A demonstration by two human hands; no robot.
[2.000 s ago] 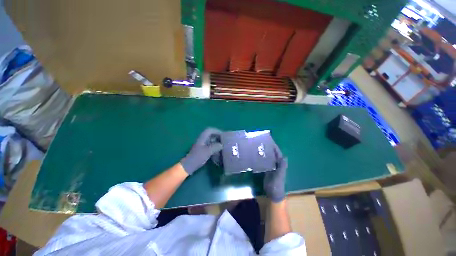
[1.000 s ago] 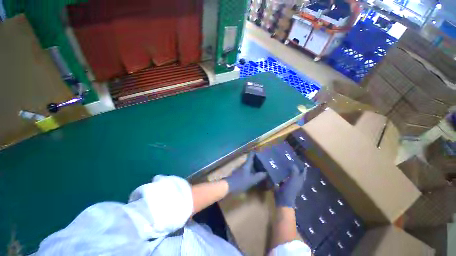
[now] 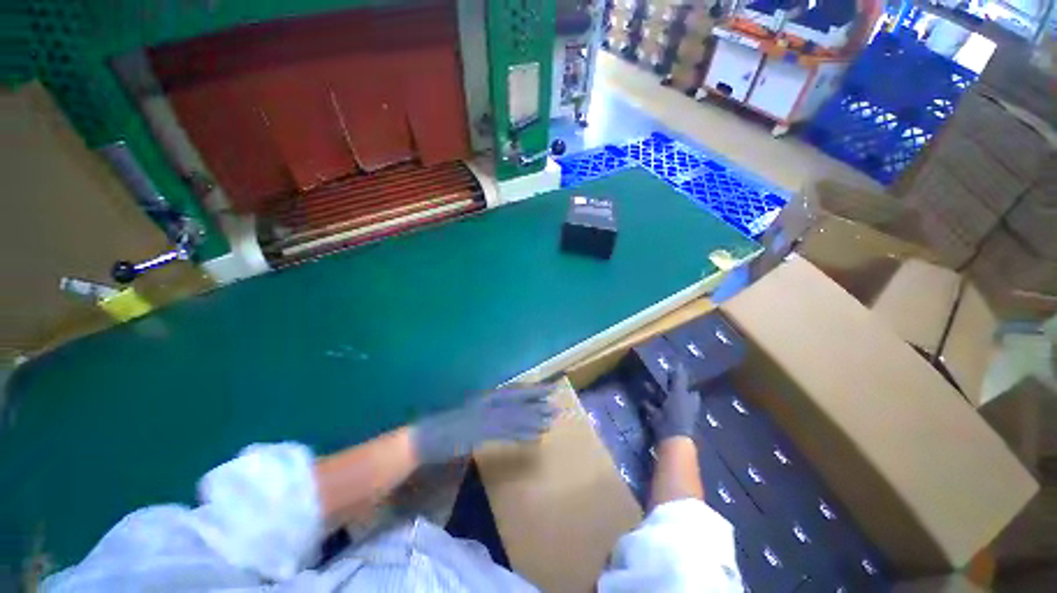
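Black product boxes (image 3: 753,458) with white logos fill rows in the open brown shipping carton (image 3: 556,481) at the table's near right edge. A few boxes (image 3: 693,348) at its far end sit higher than the others. My right hand (image 3: 675,408), in a grey knitted glove, is over the near side of these boxes; its fingertips are hard to make out, so its hold is unclear. My left hand (image 3: 487,423), gloved and blurred, is over the near table edge and carton flap, fingers extended and empty. One black box (image 3: 589,227) stands alone on the green table.
The green tabletop (image 3: 383,313) runs to the tunnel's roller conveyor (image 3: 377,209) under rust-red curtain strips (image 3: 325,104). A clamp handle (image 3: 151,266) and yellow holder (image 3: 125,305) are at the back left. A blue pallet (image 3: 707,185) and stacked brown cartons (image 3: 985,174) are at right.
The view turned right from the table to the carton. The boxes held in both hands moved from above the table into the carton's far end. My left hand let go and moved left.
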